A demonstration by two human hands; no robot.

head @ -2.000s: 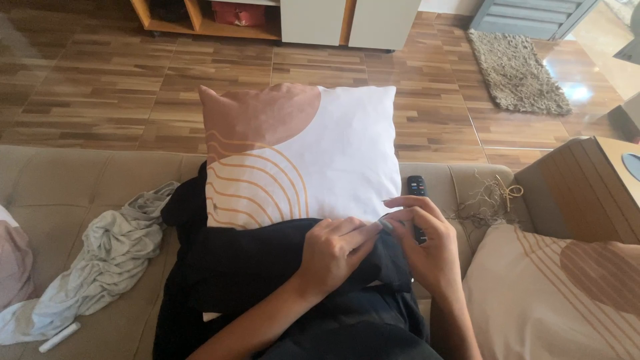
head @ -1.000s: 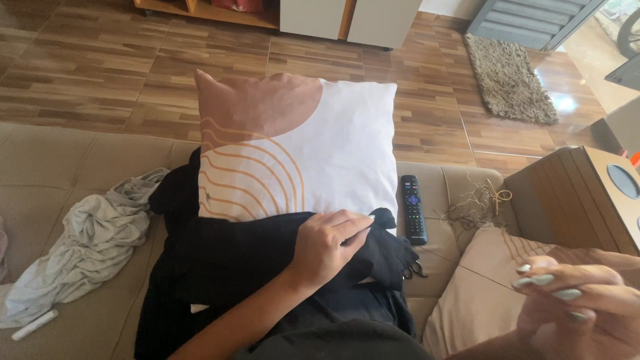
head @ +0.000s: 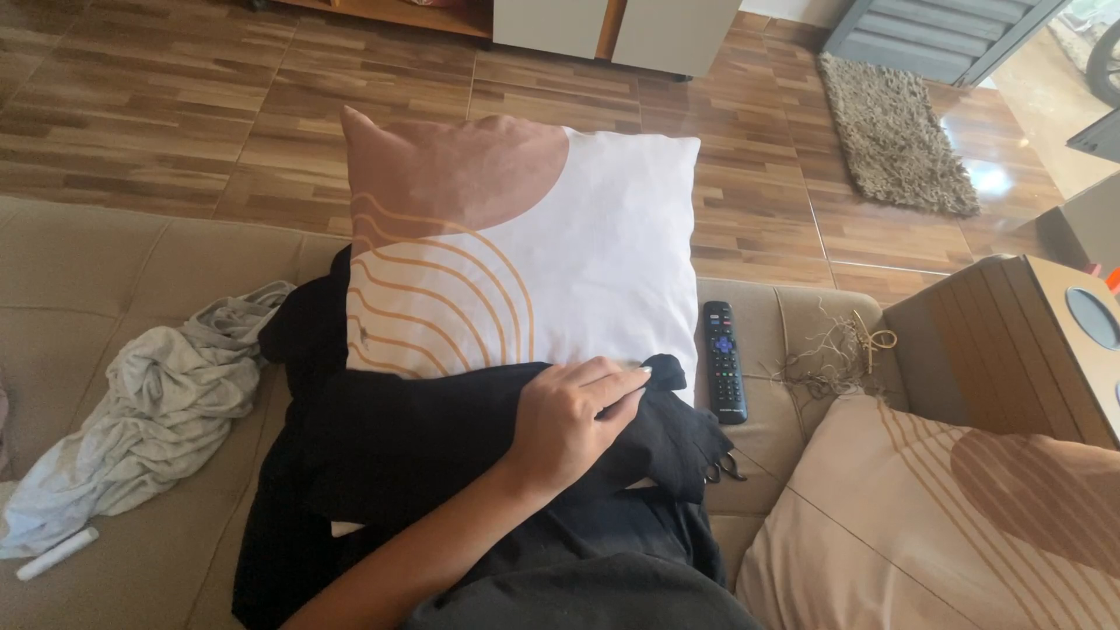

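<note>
My left hand (head: 573, 420) pinches the edge of a black cloth (head: 420, 429) between thumb and fingers. The cloth lies across my lap, over the lower part of a white cushion (head: 612, 245) with a brown shape and orange curved lines. A small bunched fold of the cloth stands up just past my fingertips. Dark handles, perhaps of scissors (head: 726, 468), show at the cloth's right edge. My right hand is out of view.
Right of the cushion lie a remote control (head: 724, 363), tangled threads (head: 827, 350) and a second patterned cushion (head: 945, 516). A wooden box-like piece (head: 1006, 350) stands beyond. A crumpled grey cloth (head: 166, 420) and a white stick-shaped object (head: 58, 554) lie left on the sofa.
My right hand was at the cloth beside my left two seconds ago, then over the right-hand cushion, and has now left the view. My left hand stays on the cloth.
</note>
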